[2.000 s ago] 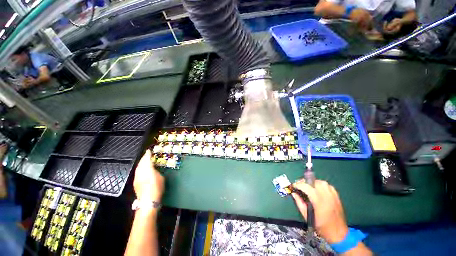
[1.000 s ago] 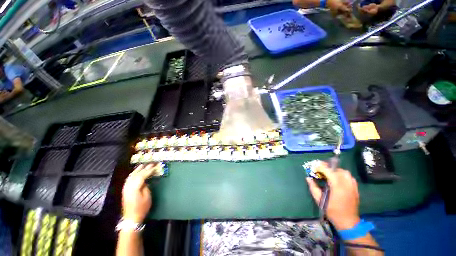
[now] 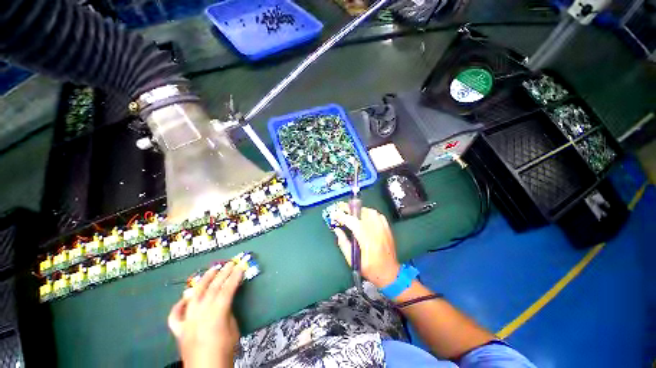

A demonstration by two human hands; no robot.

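Note:
My right hand (image 3: pixel 370 244) holds the soldering iron (image 3: pixel 354 208), tip pointing up at the front edge of the blue bin. The same hand pinches a small circuit board (image 3: pixel 334 214) between thumb and fingers. My left hand (image 3: pixel 207 316) lies over a joined strip of boards (image 3: pixel 245 264) on the green mat; its right end and some parts show past the fingertips, and the fingers cover the rest. Behind it, two long rows of populated boards (image 3: pixel 169 249) with yellow parts and red wires run along the mat.
The blue bin (image 3: pixel 370 172) holds a heap of small green boards. A clear extractor hood (image 3: pixel 205 169) hangs over the rows. A pale sponge (image 3: pixel 387 157), a black iron stand (image 3: pixel 407 194) and a soldering station (image 3: pixel 446 147) stand right of the bin. Black trays (image 3: pixel 529 154) are further right.
The view has swung right, bringing the station and right-hand trays further in. My left hand has come closer to my right hand with the boards under it. My right hand still holds iron and board.

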